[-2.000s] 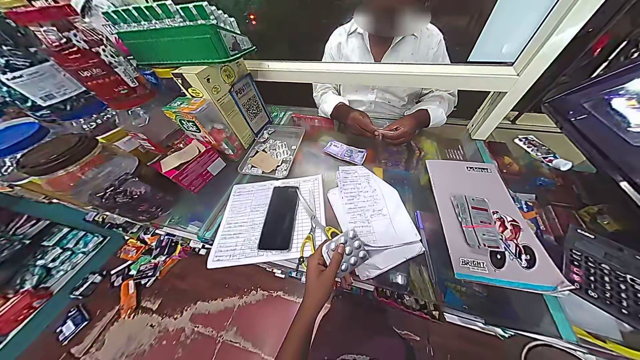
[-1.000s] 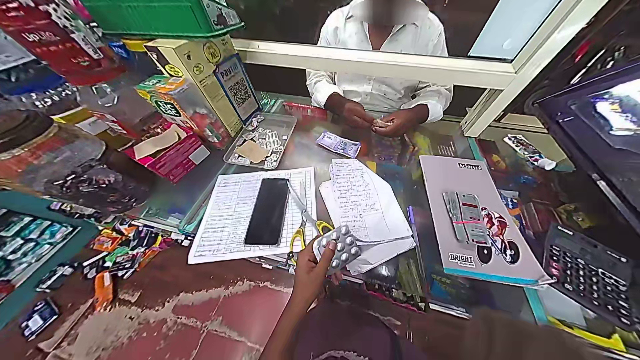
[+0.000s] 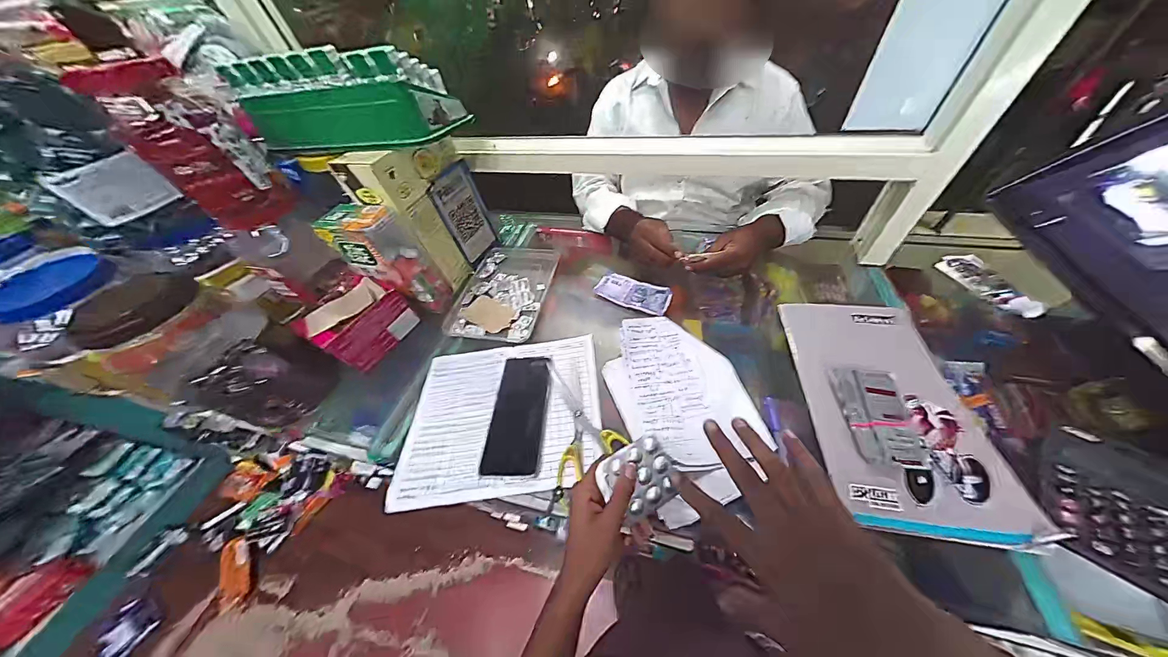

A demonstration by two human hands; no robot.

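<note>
My left hand (image 3: 602,511) holds a silver blister pack of tablets (image 3: 642,476) by its left edge. My right hand (image 3: 789,511), fingers spread and holding nothing, hovers just right of the pack, near the lower edge of some white papers with handwriting (image 3: 662,392). Scissors with yellow handles (image 3: 584,424) lie behind the pack, partly over a lined notebook (image 3: 438,424). A black phone (image 3: 516,415) rests on that notebook. More blister strips (image 3: 876,415) lie on a grey notebook with a cyclist picture (image 3: 830,365) at the right.
Across the glass counter sits a person in a white shirt (image 3: 703,192), hands together, behind a banknote (image 3: 632,293). A clear tray of small packs (image 3: 538,283), boxes (image 3: 360,328) and jars stand left; a calculator (image 3: 1109,511) and monitor (image 3: 1095,201) are right.
My right hand has come into view beside the blister pack, fingers spread. My left hand still holds the pack near the scissors' handles.
</note>
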